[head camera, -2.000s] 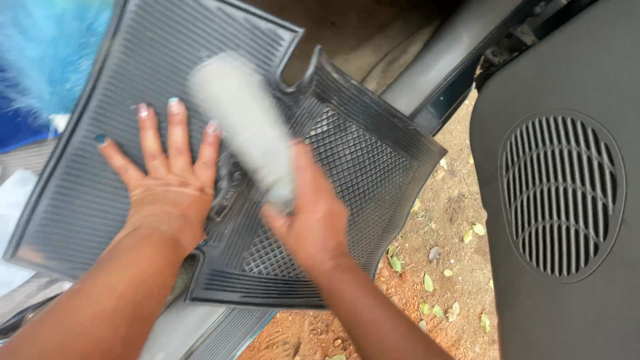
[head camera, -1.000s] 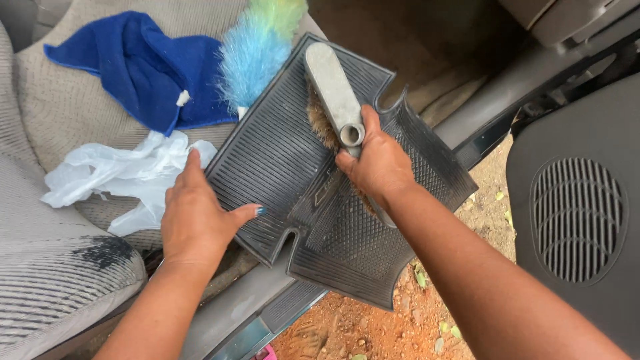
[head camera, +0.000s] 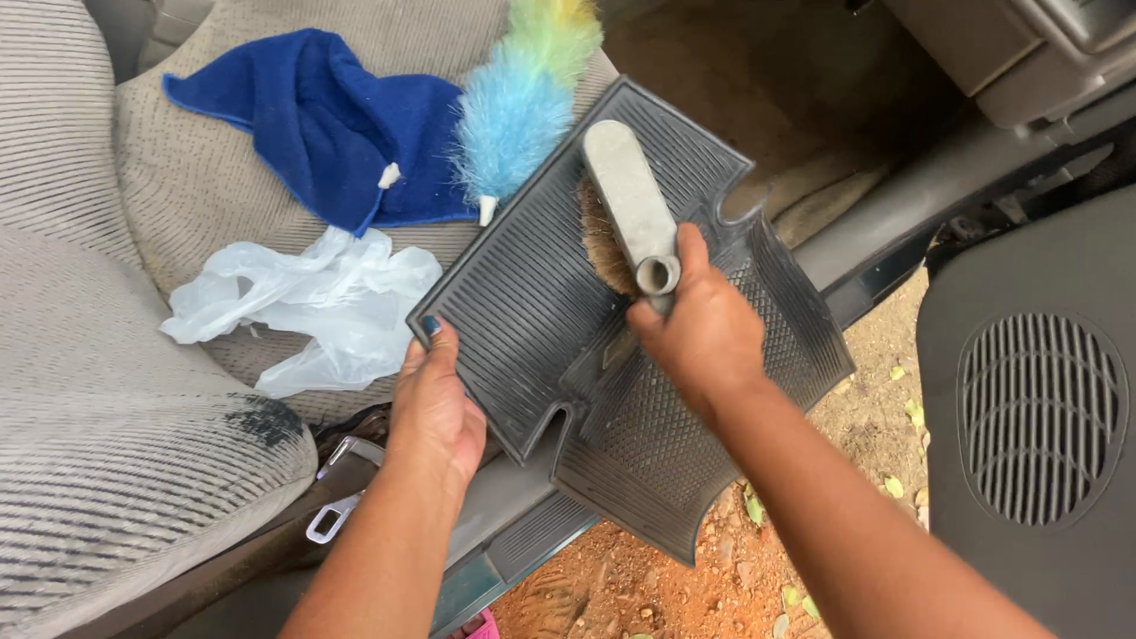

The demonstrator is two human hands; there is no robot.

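Note:
A black rubber car floor mat (head camera: pixel 524 293) lies tilted across the seat edge and door sill, its cross-hatched part hanging over the ground outside. At the mat's left corner, my left hand (head camera: pixel 439 408) grips the edge, thumb on top. My right hand (head camera: pixel 710 328) is closed around the handle end of a scrub brush (head camera: pixel 630 191) with a pale grey back and a round socket. The brush's brown bristles face left, over the ribbed part of the mat; whether they touch it I cannot tell.
On the fabric car seat (head camera: pixel 213 169) lie a blue cloth (head camera: pixel 311 115), a fluffy blue-and-green duster (head camera: pixel 515 115) and crumpled translucent plastic (head camera: pixel 337 311). Seat belt buckle tongues (head camera: pixel 333 519) sit by the sill. The open door with its speaker grille (head camera: pixel 1043 417) stands at the right.
My left hand, spread flat on the mat two seconds back, now holds its corner. The brush stays in my right hand. The view has shifted to show more of the seat.

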